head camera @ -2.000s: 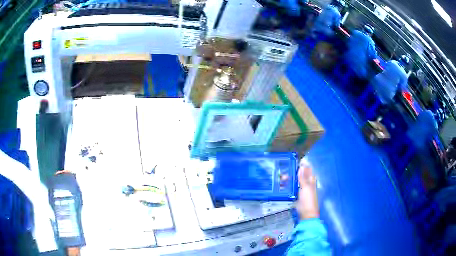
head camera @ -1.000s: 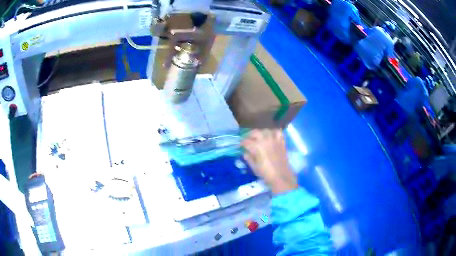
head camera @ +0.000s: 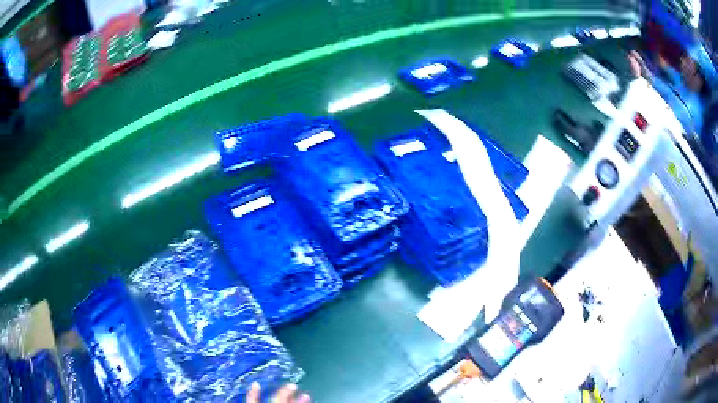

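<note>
Blue plastic housings stand in stacks on the dark green bench; one stack is in the middle, another to its right, and a lower one to the left. Several carry white labels. A clear plastic bag lies around housings at lower left, with a blue housing beside it. Fingertips of one hand show at the bottom edge, by the bag's lower edge; which hand it is and whether it grips anything cannot be told. No other hand of mine is visible.
A white paper strip curls beside the right stack. A handheld controller lies at the white machine table's corner. Green boards on red bags lie across the green rail. Another person's hand is at upper right.
The view has swung left from the machine to the green bench. The hand that was at the teal frame over the fixture, and the fixture itself, are out of view.
</note>
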